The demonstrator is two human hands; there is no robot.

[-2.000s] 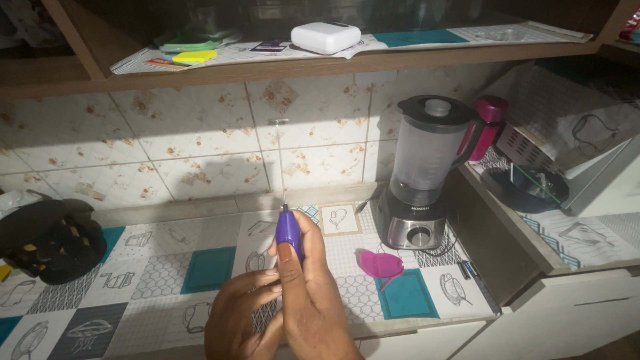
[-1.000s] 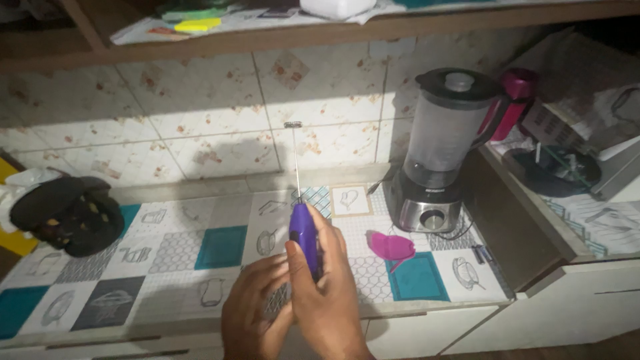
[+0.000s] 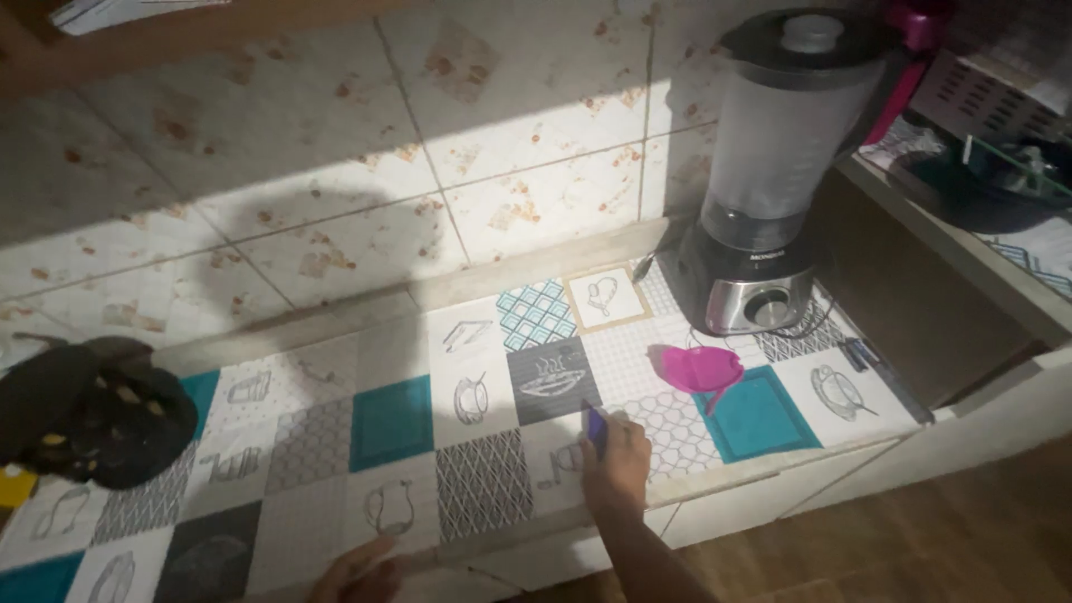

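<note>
My right hand (image 3: 618,461) is closed around a purple handheld milk frother (image 3: 596,429), low over the patterned counter cover; its tip and metal whisk cannot be made out. Left of it, near the counter's front edge, my left hand (image 3: 362,574) is blurred, with nothing seen in it. A magenta plastic item (image 3: 702,368) lies on the cover to the upper right of my right hand. Behind that stands a Mondial blender (image 3: 766,184) with a black lid and a translucent jar.
A black bag-like container (image 3: 100,419) sits at the far left. On the right, a raised counter holds a dark bowl (image 3: 955,188), a perforated pale appliance or rack (image 3: 988,96) and a pink bottle (image 3: 900,84). A shelf (image 3: 251,38) runs above the tiled wall.
My hands have moved apart; both were around the purple frother. The right hand has lowered it toward the counter, and the left hand has let go. The view has tipped down.
</note>
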